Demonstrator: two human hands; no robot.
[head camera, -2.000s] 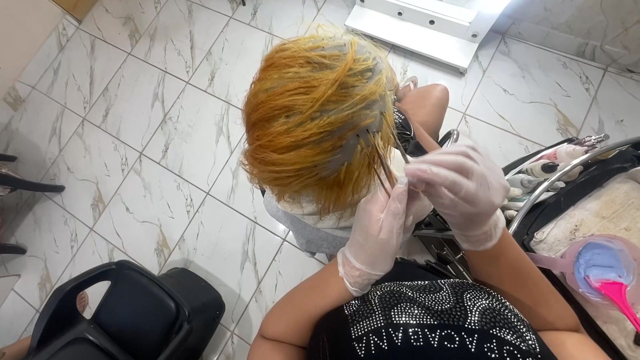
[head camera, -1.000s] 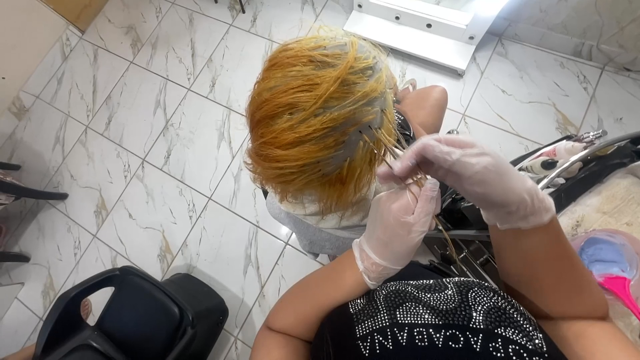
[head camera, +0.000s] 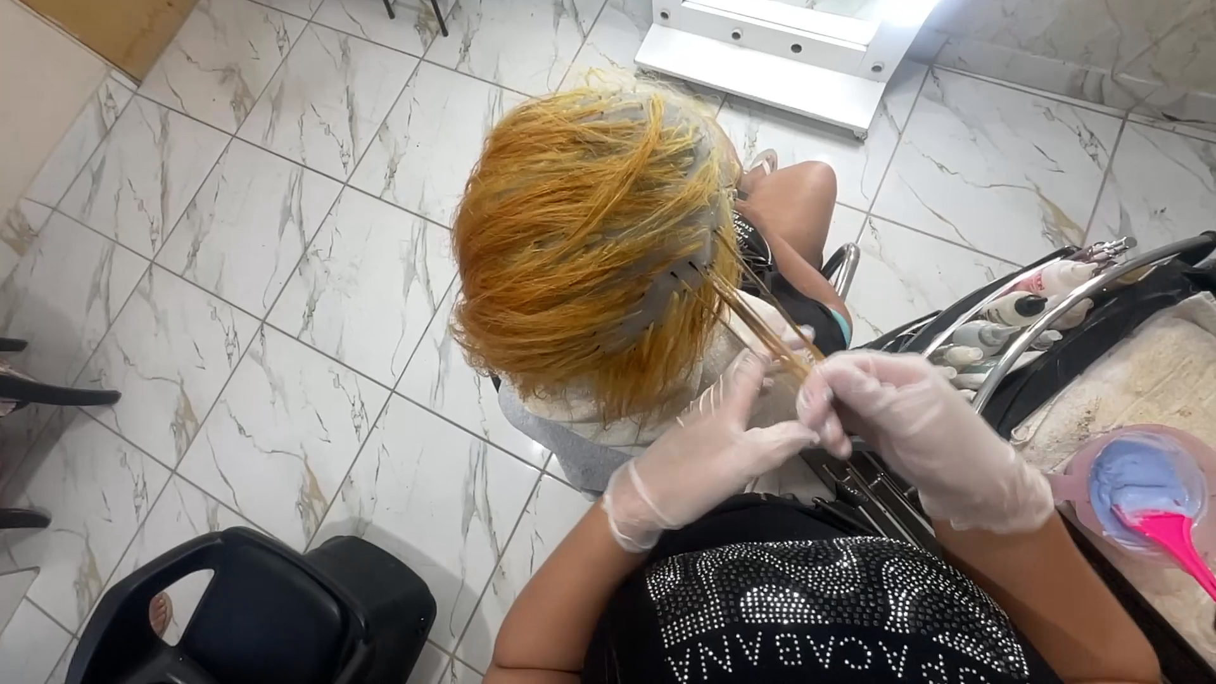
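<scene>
In front of me a seated person's head shows orange-yellow hair (head camera: 570, 237) pulled in strands through a greyish highlighting cap (head camera: 670, 285). My right hand (head camera: 912, 427), in a translucent glove, pinches thin hair strands (head camera: 769, 328) drawn out from the cap's lower right side. Gloved as well, my left hand (head camera: 703, 446) lies just left of it, its thumb close to the right fingers and its other fingers spread under the strands. Whether the left fingers touch hair is unclear. A light towel (head camera: 617, 432) covers the person's neck and shoulder area.
At the right, a bowl (head camera: 1135, 475) of bluish cream holds a pink tint brush (head camera: 1173, 541), beside a stained towel (head camera: 1130, 370). Several bottles (head camera: 1016, 309) stand in a metal-railed cart (head camera: 1007, 366). A black salon chair (head camera: 275, 608) is at lower left; a white mirror base (head camera: 760, 81) stands above.
My right hand has moved away from the cap, drawing the strands out to the right. The left hand has opened its fingers beside them, after being more closed one second ago.
</scene>
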